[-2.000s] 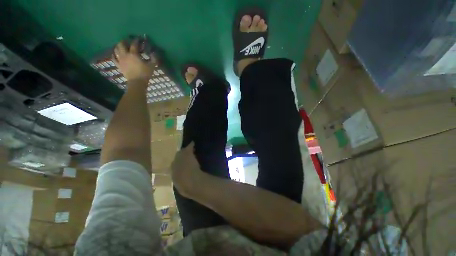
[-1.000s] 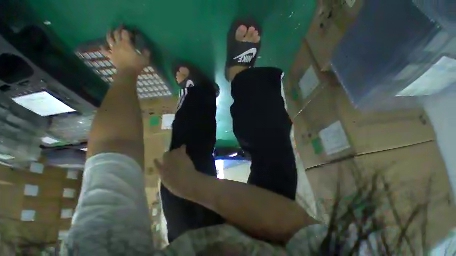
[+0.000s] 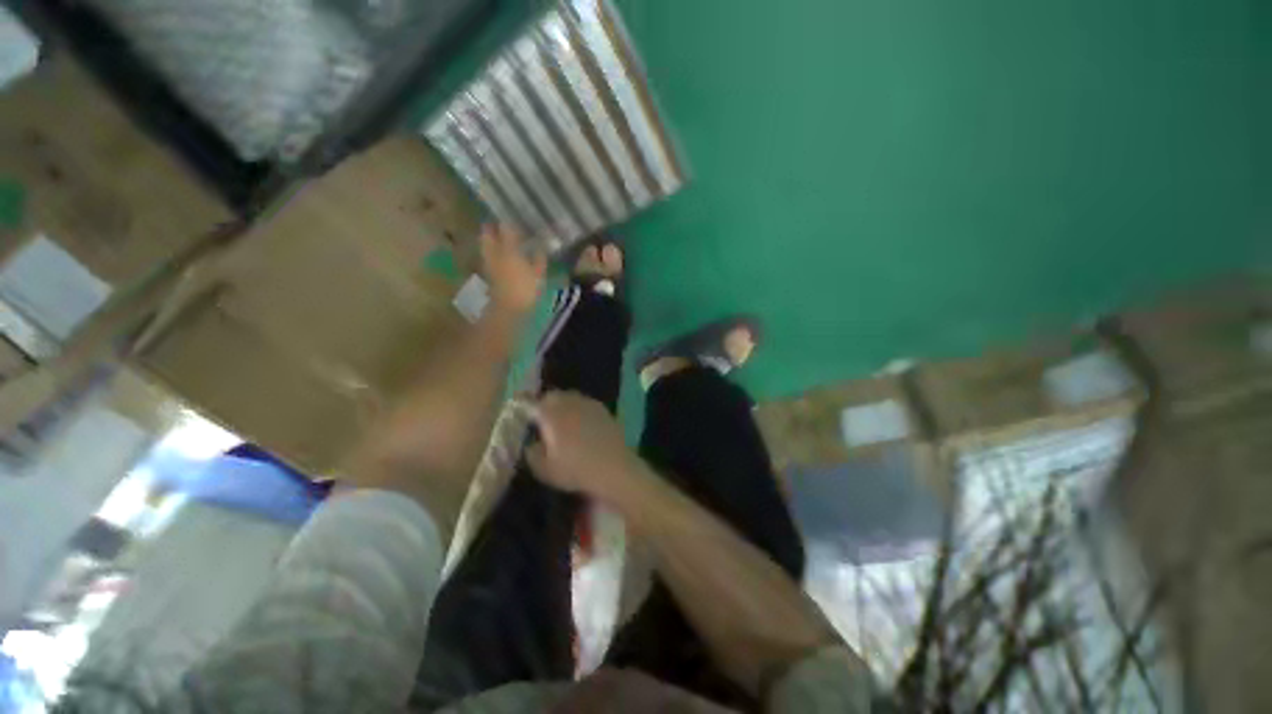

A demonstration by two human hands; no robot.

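A parts tray [image 3: 558, 133] with pale silvery rows lies on or just above the green floor, upper centre-left; blur hides its exact height. My left hand [image 3: 513, 268] is at the tray's near lower corner, fingers pointing at its edge. Blur hides whether it grips or only touches it. My right hand [image 3: 579, 444] is on or just over my left leg, bent at the wrist, away from the tray. Its fingers are partly hidden and I cannot see anything clearly held in it.
Brown cartons [image 3: 314, 300] stand left of my left arm. A dark-rimmed bin or tray stack [image 3: 265, 70] is at the upper left. More cartons [image 3: 983, 384] with white labels are on the right. My sandalled feet are on the green floor [image 3: 949, 154]. A blue object [image 3: 237, 481] is lower left.
The view has turned, so cartons and feet have shifted. My left hand has moved from on top of the tray to its near corner. My right hand stays by my leg.
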